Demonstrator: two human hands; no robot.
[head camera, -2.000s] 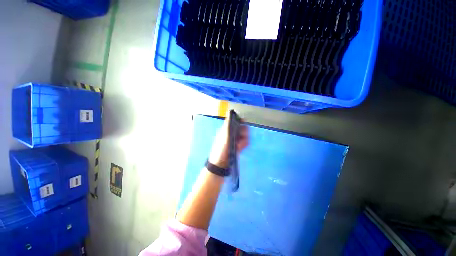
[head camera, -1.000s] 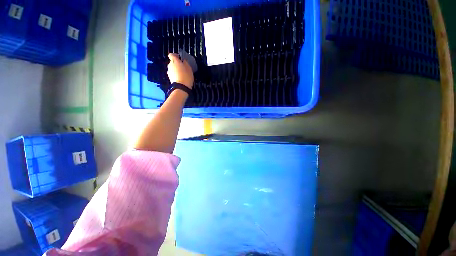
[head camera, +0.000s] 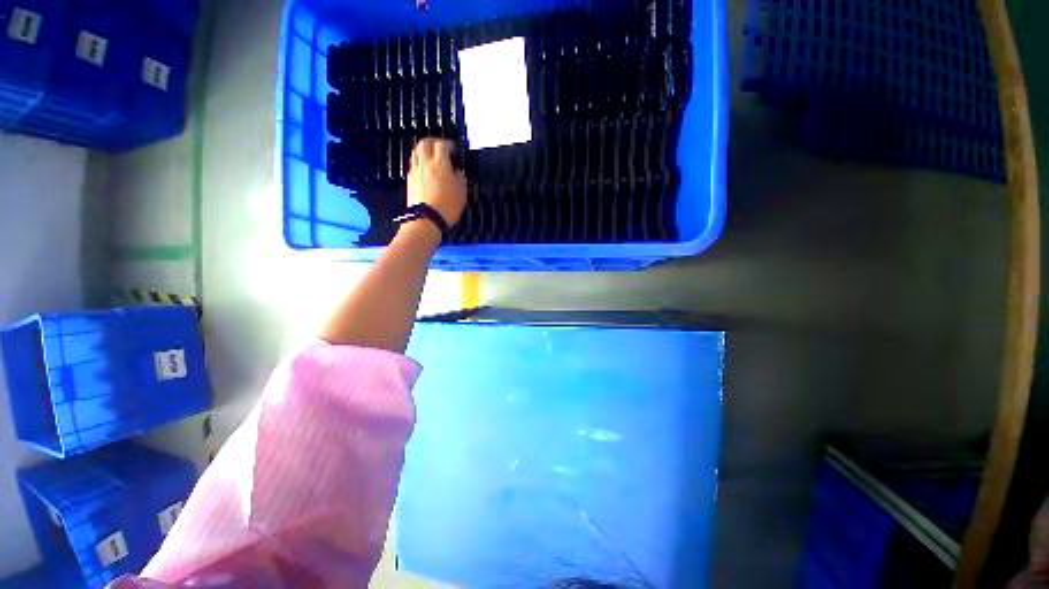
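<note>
My left hand (head camera: 437, 184), bare with a dark wristband and pink sleeve, reaches into a large blue crate (head camera: 696, 236). The crate is filled with rows of thin black trays or dividers (head camera: 610, 173). The fingers are bent down at the rows, left of a white rectangular sheet (head camera: 496, 94) lying on top. The fingertips and anything between them are hidden. A small skin-toned patch shows at the lower right rim; I cannot tell whether it is my right hand.
A light-blue flat-topped surface (head camera: 564, 449) is nearer than the crate. Labelled blue crates stand at the left (head camera: 115, 374) and upper left (head camera: 98, 69). Perforated blue crates (head camera: 886, 86) are at the upper right. A tan edge strip (head camera: 1021, 276) curves down the right side.
My left hand first carried a thin dark piece above the light-blue surface, then held a greyish piece over the crate. Now it is slightly right and lower, and that piece no longer shows clearly.
</note>
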